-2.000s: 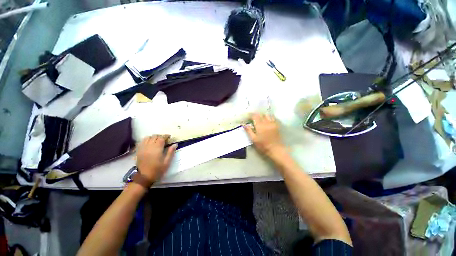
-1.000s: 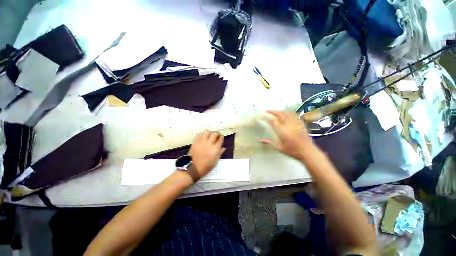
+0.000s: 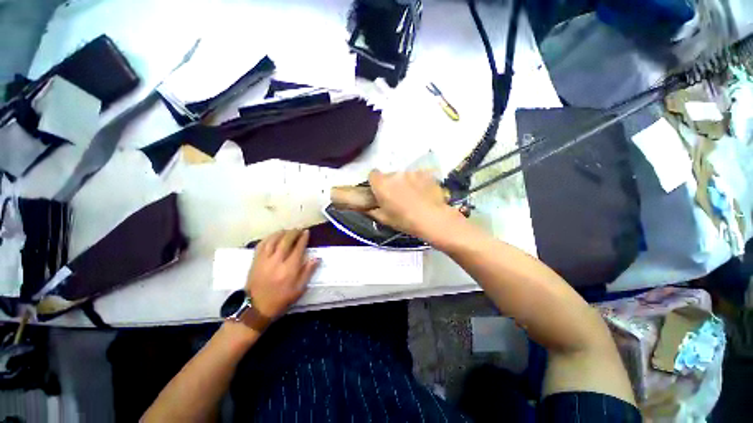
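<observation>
My right hand [image 3: 410,198] is shut on the wooden handle of the steam iron [image 3: 363,223]. The iron stands on the dark maroon fabric piece [image 3: 326,235] near the table's front edge and hides much of it. My left hand [image 3: 282,266] lies flat, fingers over the left part of the piece and the template. The white pressing template [image 3: 363,268] lies along the near side of the piece, between it and the table edge. Whether my left fingers grip anything cannot be told.
A dark panel pile [image 3: 124,248] lies at left and another [image 3: 314,136] beyond the work. Yellow-handled snips [image 3: 443,102] and a black shiny object [image 3: 384,41] lie farther back. The dark iron mat [image 3: 578,198] is at right. Hose and cords [image 3: 495,116] run to the iron.
The iron has moved left from the mat onto the fabric piece, now held by my right hand. My left hand has moved left along the piece. The template has come off the fabric to its near side.
</observation>
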